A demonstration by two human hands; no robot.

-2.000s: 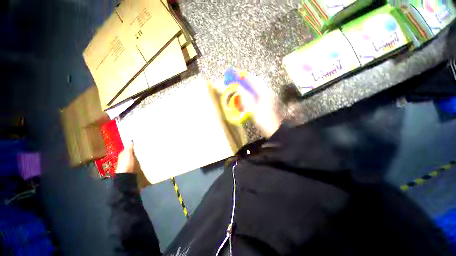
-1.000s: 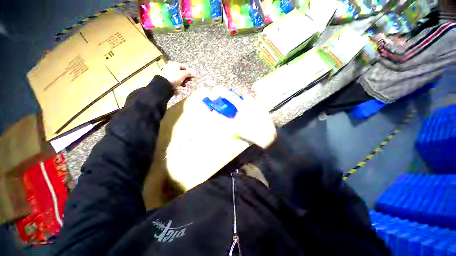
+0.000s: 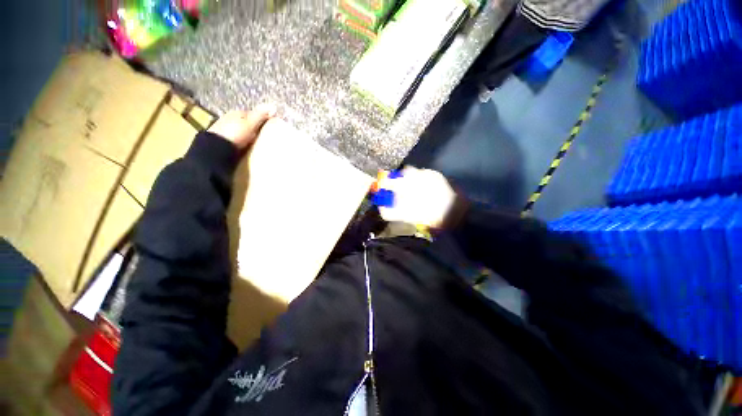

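A brown shipping carton (image 3: 289, 207) lies against my body at the bench edge, its lit face bright and overexposed. My left hand (image 3: 242, 126) rests at the carton's far left corner; whether its fingers grip the carton cannot be told. My right hand (image 3: 419, 199) is blurred and closed around the blue tape dispenser (image 3: 386, 192) at the carton's right edge. A little orange shows at the dispenser, and most of it is hidden by the hand.
Flat carton blanks (image 3: 77, 162) lie on the bench at left. White-green product boxes (image 3: 411, 53) stand on the speckled bench (image 3: 244, 57). Red packaging (image 3: 96, 367) is low left. Blue crates (image 3: 667, 252) stand at right. Another person's striped sleeve (image 3: 561, 12) shows at top.
My right hand with the dispenser has moved from over the carton to its right edge. The left hand has gone from beyond the carton to its far corner. The view has shifted right.
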